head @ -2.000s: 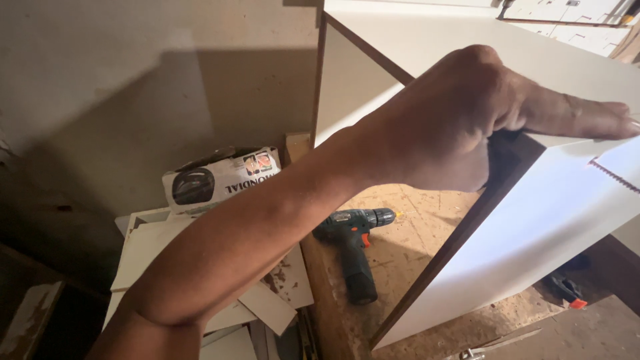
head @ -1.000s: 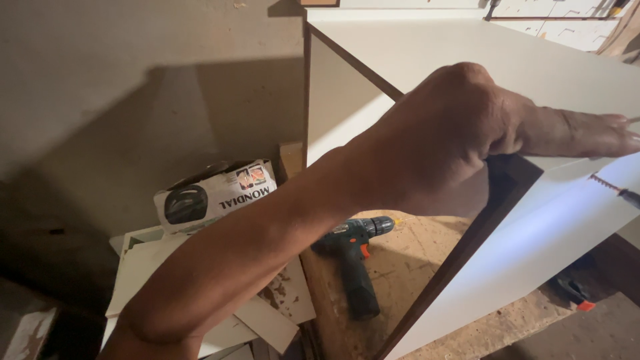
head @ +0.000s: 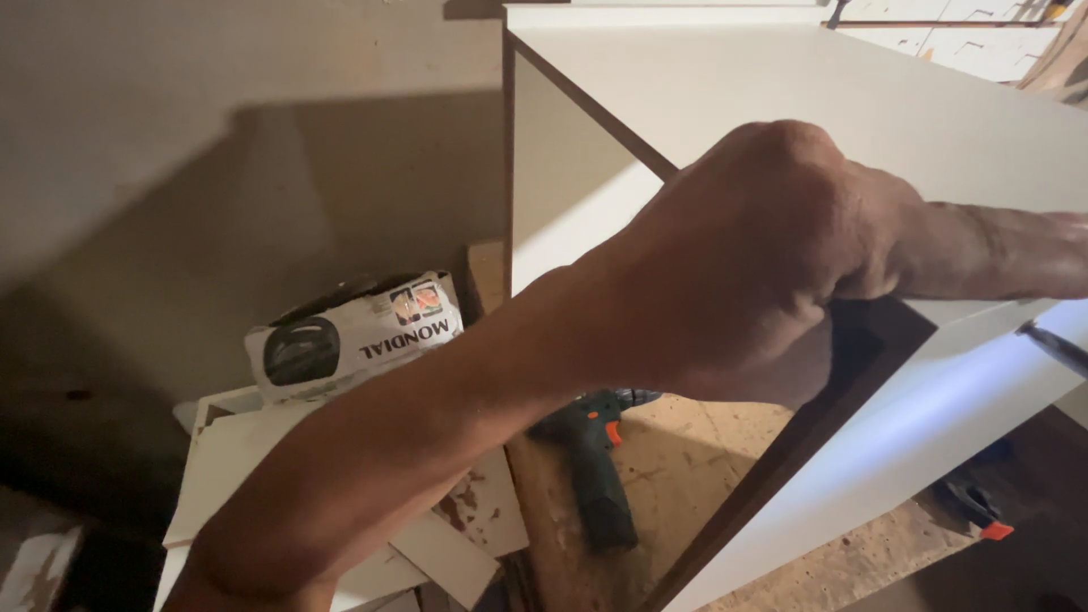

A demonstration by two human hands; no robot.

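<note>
My left hand (head: pixel 816 221) grips the near upper corner of a white panel cabinet (head: pixel 850 476), its fingers reaching right along the top edge. The cabinet's top panel (head: pixel 722 76) is white, with dark raw edges. At the right edge a dark, slim tool tip (head: pixel 1050 340), perhaps a driver bit, meets the front panel just under the top edge. My right hand is out of view. Partly behind my left forearm, a dark green cordless drill (head: pixel 599 476) with an orange trigger lies on the wooden workbench (head: pixel 697 450).
A Mondial box (head: pixel 391 336) rests on stacked white board offcuts (head: pixel 450 552) at the left, beside the wall. A black clamp with an orange tip (head: pixel 977 510) lies at the bench's lower right. White drawer fronts (head: pixel 977 51) stand at the far upper right.
The long screw seen at the front panel's top edge in both earlier frames no longer shows; the dark tool tip is there now. My left hand stays on the corner.
</note>
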